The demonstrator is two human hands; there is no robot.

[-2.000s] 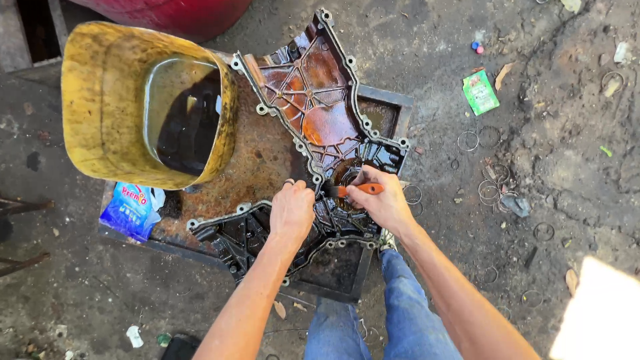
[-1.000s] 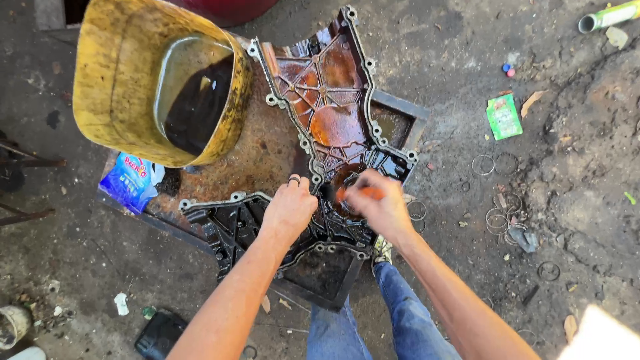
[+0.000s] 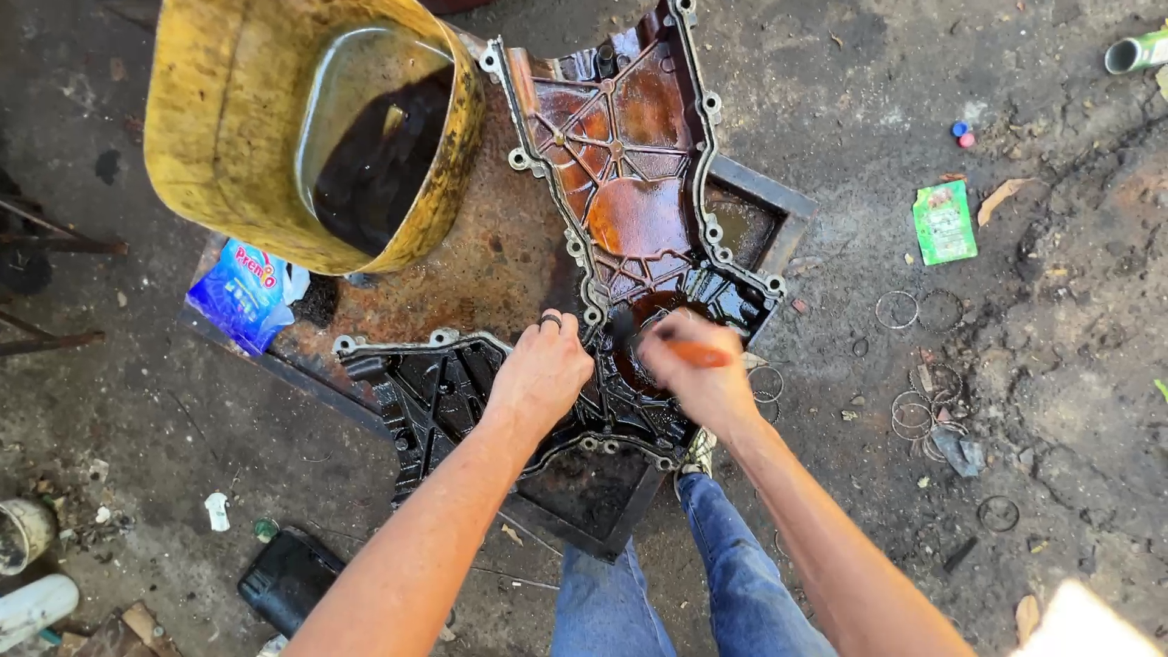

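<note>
A metal engine timing cover [image 3: 639, 214], wet with oil, lies with its ribbed inner side up on a rusty metal stand [image 3: 438, 297]. My left hand [image 3: 543, 370] is closed on the cover's flanged edge near its middle. In my right hand [image 3: 698, 370] is a brush with an orange handle [image 3: 698, 353]; its dark bristles are blurred over the round opening of the cover. The upper part of the cover looks reddish brown, the lower left part black. A cut yellow plastic container [image 3: 219, 119] holding dark liquid stands at the upper left of the stand.
A blue detergent packet [image 3: 242, 297] lies on the stand's left edge beside a dark scrubbing pad [image 3: 315, 301]. On the ground are a green packet [image 3: 945, 224], several thin metal rings [image 3: 912, 411], a black plastic container [image 3: 290, 579] and a can [image 3: 1136, 53].
The brush and my right hand have shifted slightly about the round opening and are blurred with motion. My left hand stays on the cover's edge. The view has moved closer.
</note>
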